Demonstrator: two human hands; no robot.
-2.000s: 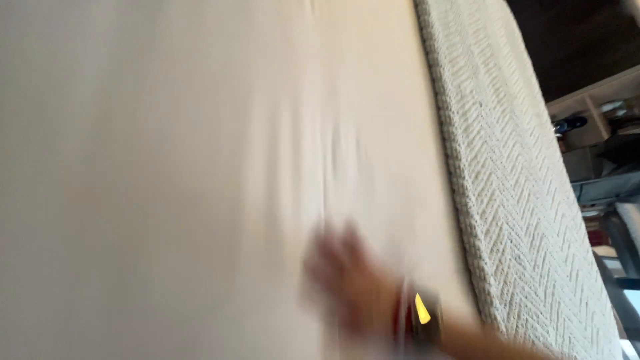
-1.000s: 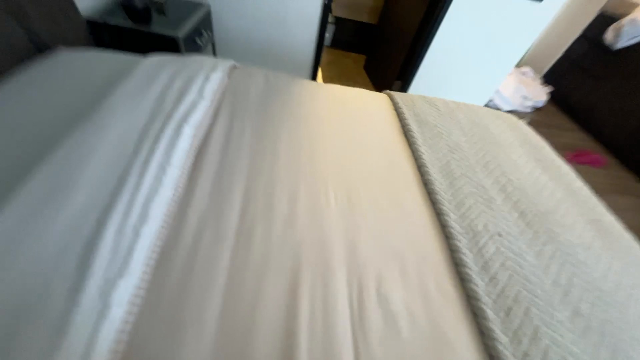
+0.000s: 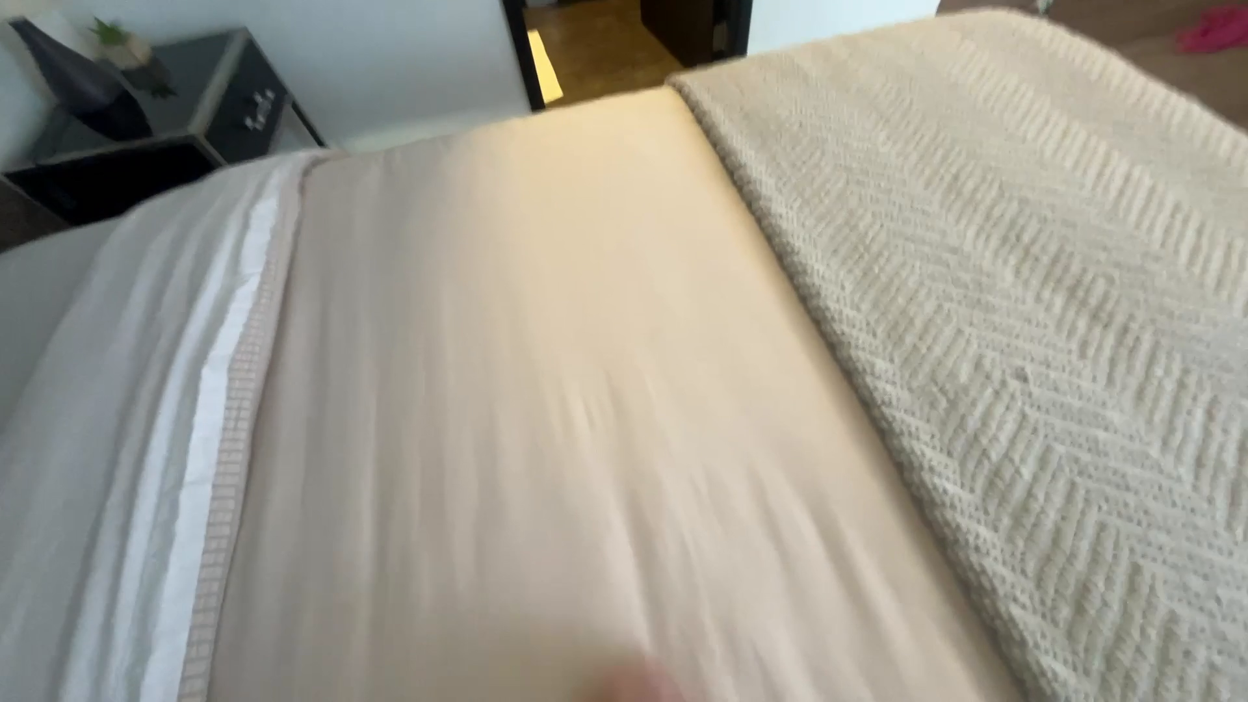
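A bed fills the head view, its beige cover (image 3: 468,409) lying mostly flat with soft creases running lengthwise. Across the right part lies a cream knitted blanket (image 3: 1024,322) with a herringbone pattern and a thick edge. On the left the bedding is folded back in a pale band (image 3: 210,419) with a patterned trim. A blurred bit of skin, perhaps a fingertip, shows over the cover at the bottom edge; which hand it belongs to, and whether it touches the cover, I cannot tell. The rest of both hands is out of view.
Beyond the bed at the upper left stands a dark nightstand (image 3: 219,88) with a dark vase (image 3: 78,78) and a small potted plant (image 3: 117,44). A doorway (image 3: 604,44) opens in the far wall. Something pink (image 3: 1214,29) lies on the floor at the upper right.
A blurred hand with bands at the wrist was over the cover two seconds ago; one second ago no hand showed. The view has swung to the bed's far side.
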